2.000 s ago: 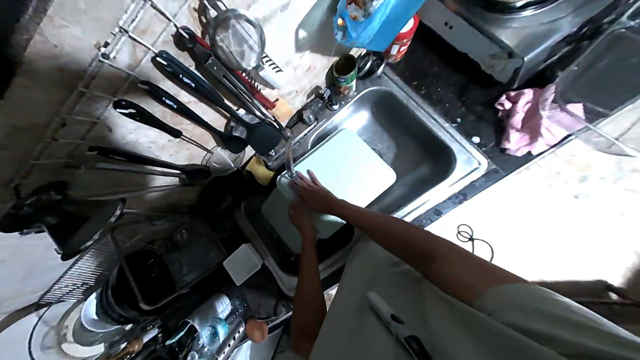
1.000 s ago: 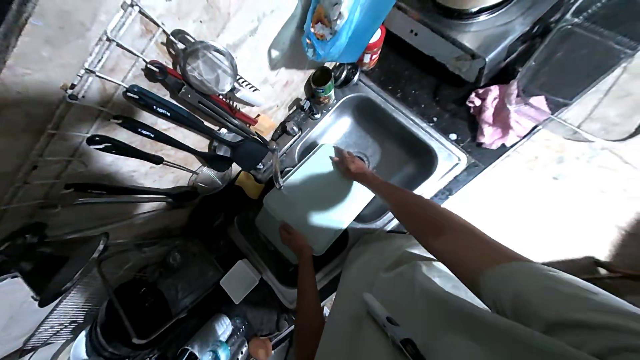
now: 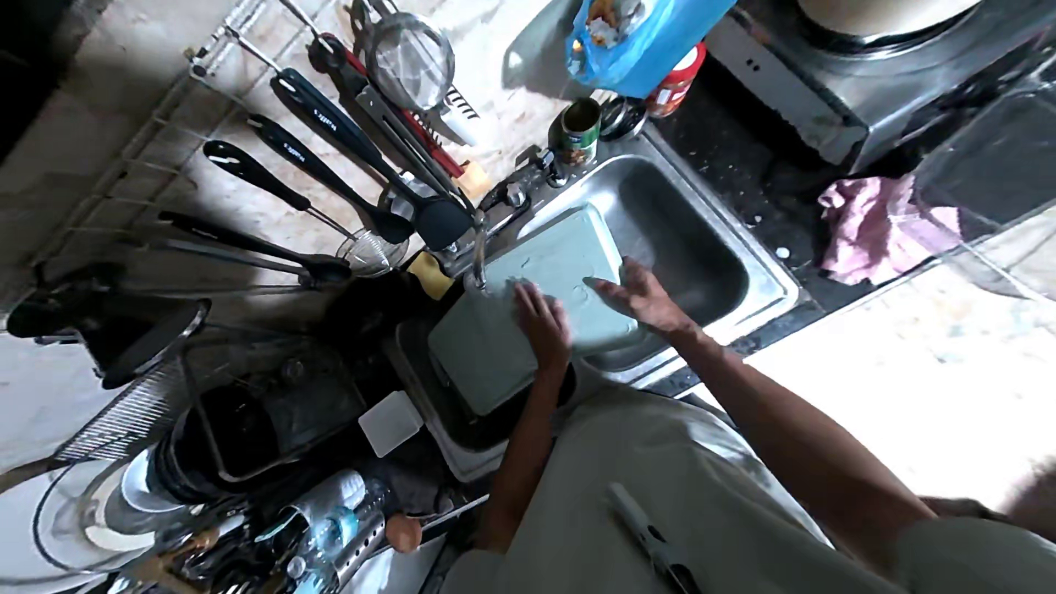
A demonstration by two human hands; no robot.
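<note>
A pale green rectangular board or lid lies slanted across the double-basin steel sink, beneath the faucet. My left hand rests on its upper face near the middle, fingers extended. At its right part is my right hand, with thumb and fingers apart near the edge; whether it grips the edge cannot be told. The right basin shows beyond the board, which covers part of the left basin.
Spatulas and ladles hang from a wire rack at left. A yellow sponge lies by the faucet. An opened can stands behind the sink. At right are a pink cloth and a gas stove.
My left hand has moved from the board's lower edge onto its face. My right hand has moved from the top corner down along the right side.
</note>
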